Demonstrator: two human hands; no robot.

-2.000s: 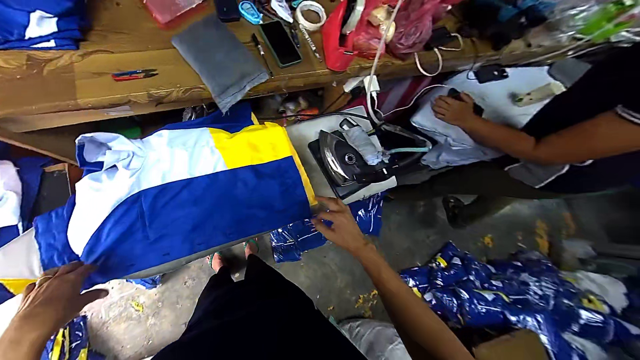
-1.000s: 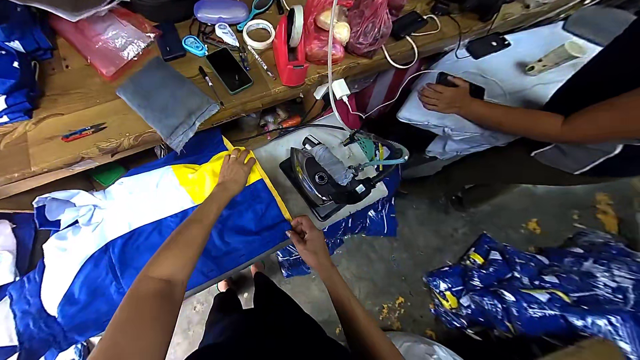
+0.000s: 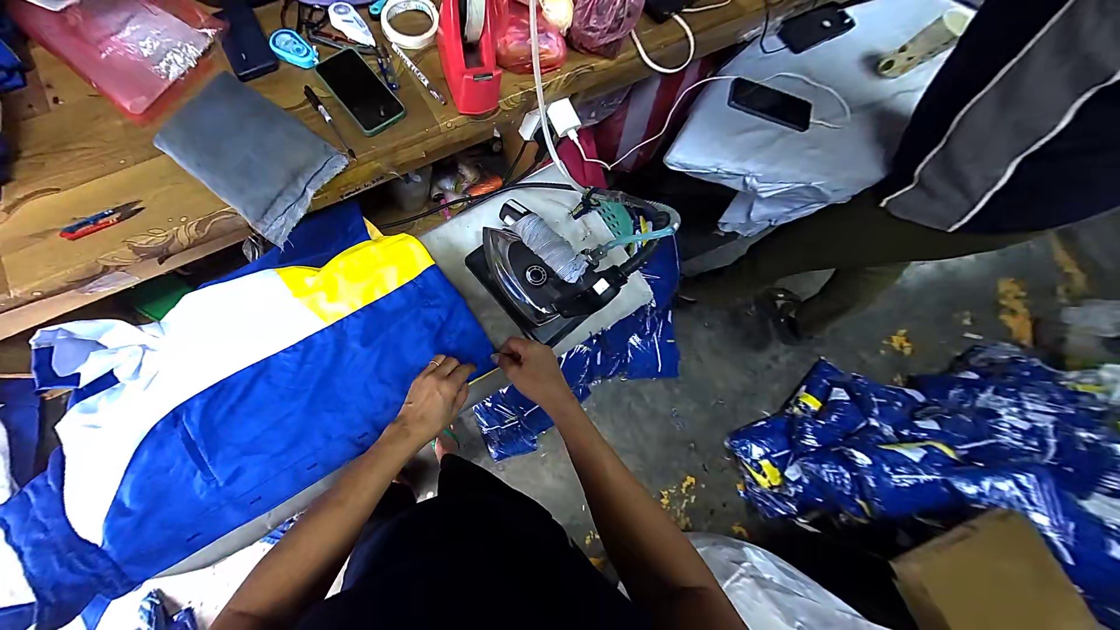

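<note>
A blue, white and yellow garment (image 3: 297,385) lies spread over a padded ironing board (image 3: 446,236). At the garment's near right corner, my left hand (image 3: 436,392) has its fingers bent on the blue cloth, its fingertips partly hidden. Just to its right, my right hand (image 3: 529,367) pinches the corner of the cloth between thumb and fingers. Beyond my right hand a steam iron (image 3: 542,271), its handle wrapped in grey cloth, rests on a dark plate with its hose running back.
A wooden table (image 3: 175,201) behind holds a grey cloth pad (image 3: 249,153), a phone (image 3: 360,90) and a red tape dispenser (image 3: 470,61). A person (image 3: 989,131) stands at the right beside another padded board (image 3: 840,52). Blue plastic-wrapped packs (image 3: 910,446) and a cardboard box (image 3: 980,573) lie lower right.
My left hand has come from the yellow part down to the near edge, beside my right hand. The other person's hand has left the padded board, where a phone now shows.
</note>
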